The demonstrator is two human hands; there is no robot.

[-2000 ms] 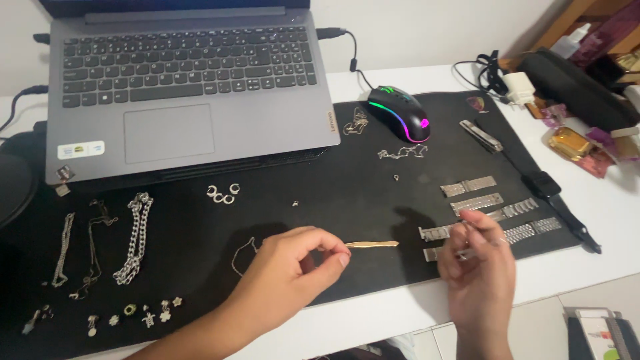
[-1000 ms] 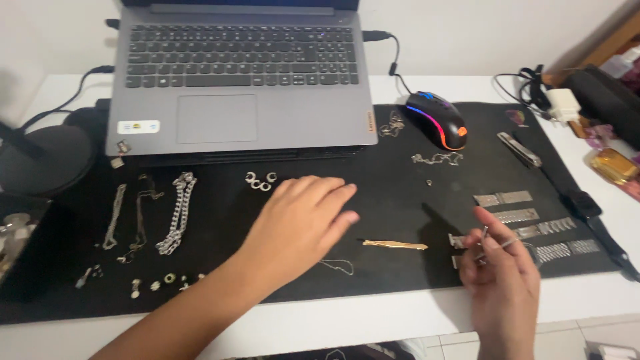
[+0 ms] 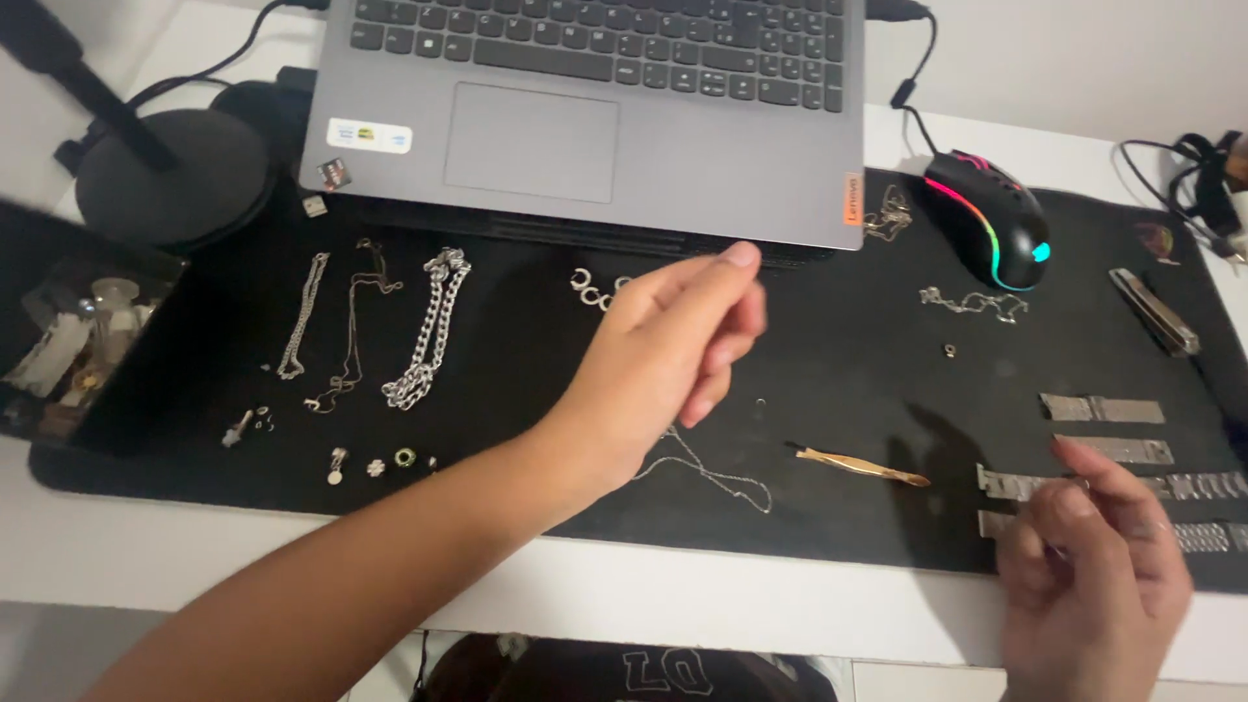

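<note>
My left hand (image 3: 673,341) is above the black desk mat (image 3: 838,390), fingers loosely curled, beside small silver hoop earrings (image 3: 583,288) that it partly covers. Whether it holds anything does not show. Below it lies a thin silver chain (image 3: 721,478). Gold-coloured tweezers (image 3: 863,467) rest between my hands. My right hand (image 3: 1097,556) is raised over metal watch bands (image 3: 1209,486), its fingers pinched on a small shiny metal piece that is mostly hidden. At the left lie a thick silver chain (image 3: 429,331), thinner chains (image 3: 304,317) and small charms (image 3: 375,468).
A laptop (image 3: 663,127) stands at the back, with a lit mouse (image 3: 990,219) to its right. At the left are a round black stand base (image 3: 175,175) and an open box of small items (image 3: 97,331). A nail clipper (image 3: 1153,312) lies at the right.
My left hand has moved away from the tweezers, leftwards toward the hoop earrings. Its fingers, spread a second ago, are now curled. My right hand stays by the watch bands. The view has shifted left.
</note>
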